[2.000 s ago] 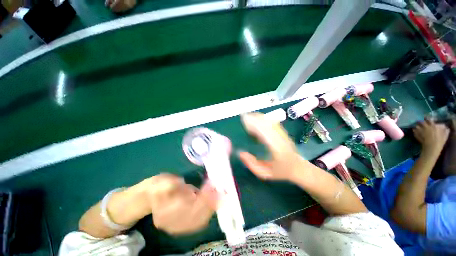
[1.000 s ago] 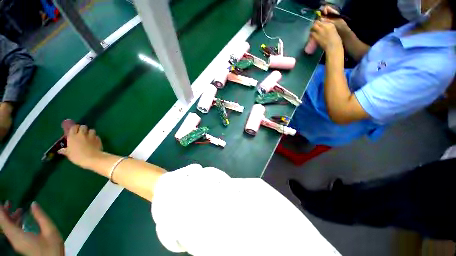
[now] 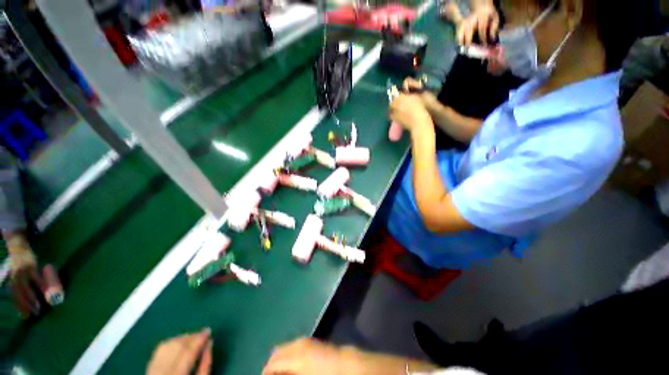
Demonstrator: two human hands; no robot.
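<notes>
My left hand (image 3: 180, 354) is at the bottom edge, blurred and partly cut off. My right hand (image 3: 312, 357) is at the bottom edge to its right, also blurred, with its forearm running right. No held item shows in either hand, but their grip is unclear. Several half-built pink hair dryers lie beyond them. The nearest left dryer (image 3: 208, 253) has a green circuit board (image 3: 211, 270) beside it. Another dryer (image 3: 307, 239) lies near the bench edge, its pale handle pointing right.
A white rail (image 3: 139, 311) and grey post (image 3: 139, 110) border the green belt at left. Another person's hand (image 3: 26, 282) is by a pink piece (image 3: 51, 284) there. A person in a blue shirt (image 3: 535, 161) works at right. A black object (image 3: 334, 75) stands beyond the dryers.
The view has turned right and up. The arm that reached over the belt holding a dryer is no longer there. Both my hands now show low at the bench, and the dryers on the bench look unmoved.
</notes>
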